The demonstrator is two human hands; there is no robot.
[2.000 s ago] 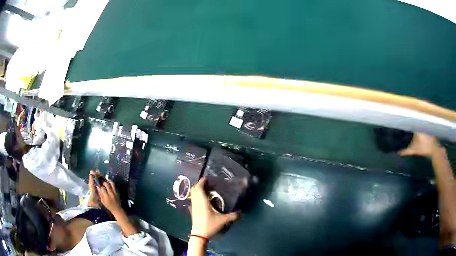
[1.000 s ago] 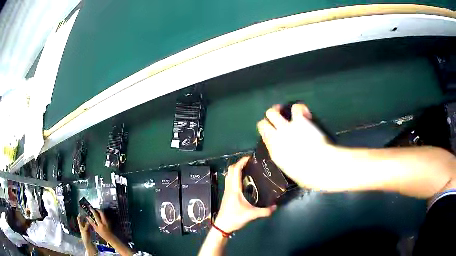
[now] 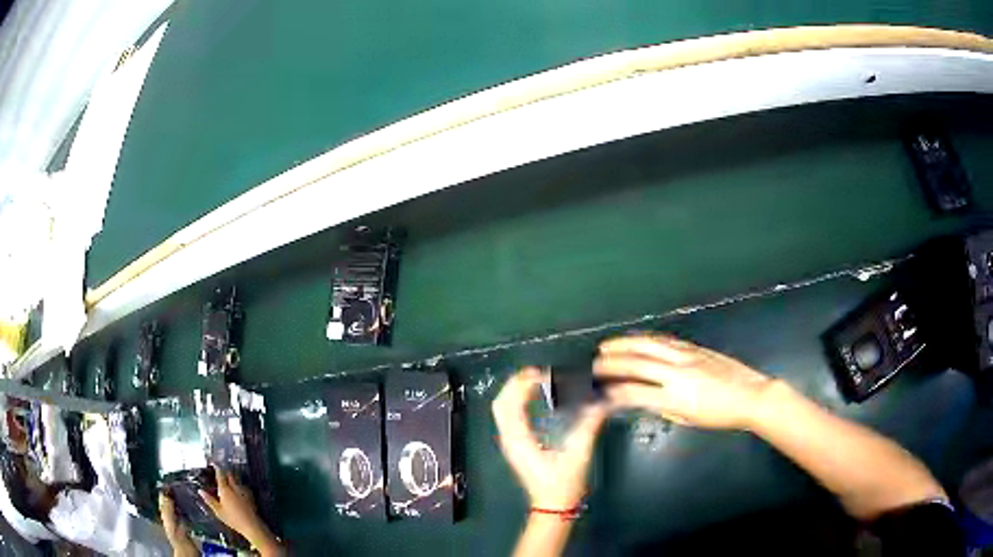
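Note:
My left hand (image 3: 548, 443), with a red string at the wrist, and my right hand (image 3: 681, 381) hold a small dark box (image 3: 572, 388) between them over the bench. The box is blurred and mostly covered by the fingers; its printing cannot be read. Two black retail boxes (image 3: 419, 446) with a pale ring picture lie side by side just left of my left hand. A black inner tray (image 3: 874, 350) with a rounded piece in its recess lies tilted at the right.
Closed boxes (image 3: 363, 292) lie spaced along the green strip (image 3: 610, 234), with another dark block (image 3: 936, 169) at far right. A white rail (image 3: 490, 163) borders it. A tray stack (image 3: 982, 285) stands at the right edge. Another person's hands (image 3: 227, 506) work at lower left.
Both hands now meet around the box, which is turned so its ring picture no longer shows. My right hand has moved down from above it. Boxes on the strip have shifted left.

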